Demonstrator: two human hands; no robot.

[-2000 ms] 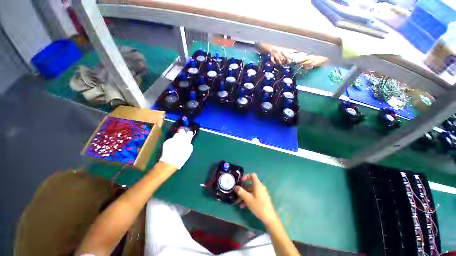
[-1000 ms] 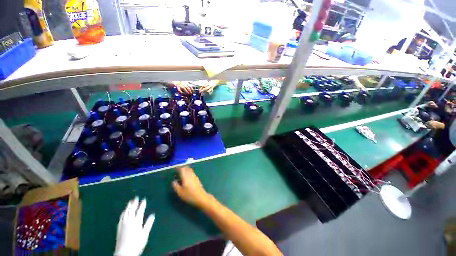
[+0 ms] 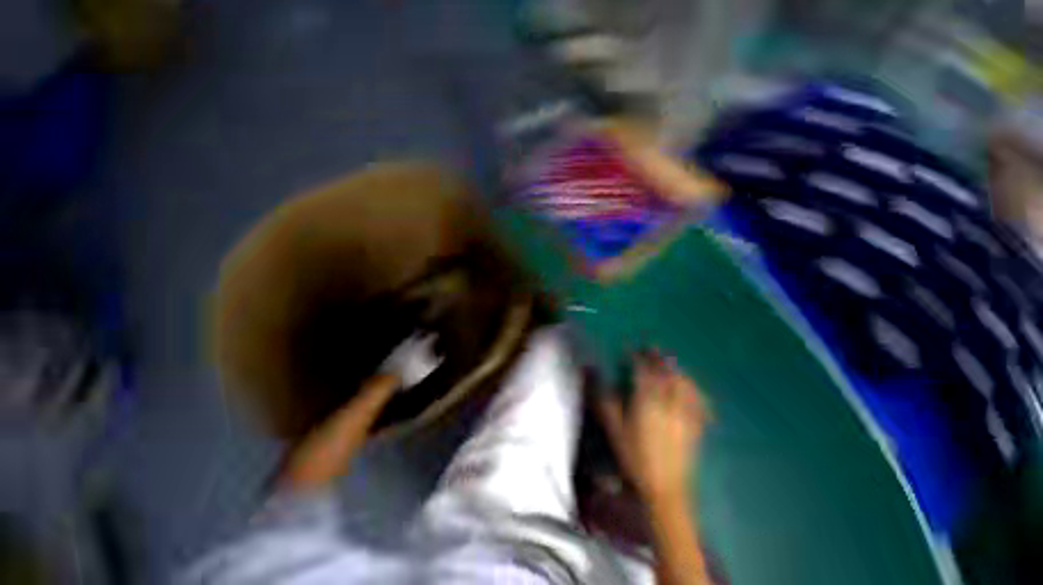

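The view is strongly blurred. My left hand (image 3: 415, 359), in a white glove, is down inside the large brown carton (image 3: 257, 303) on the floor. The inside of the carton is dark, and I cannot tell whether the glove holds anything. My bare right hand (image 3: 658, 417) is over the near edge of the green bench (image 3: 778, 400). Something dark shows at its fingertips, but blur hides whether it is held.
The small parts carton (image 3: 692, 189) with red and blue contents sits at the bench edge. Rows of filled housings (image 3: 852, 274) stand on the blue mat (image 3: 915, 440) at right. Grey floor (image 3: 149, 457) lies at left.
The view has swung left and down to the floor carton. My left hand has moved from above the bench into that carton. My right hand has drawn back to the bench's near edge.
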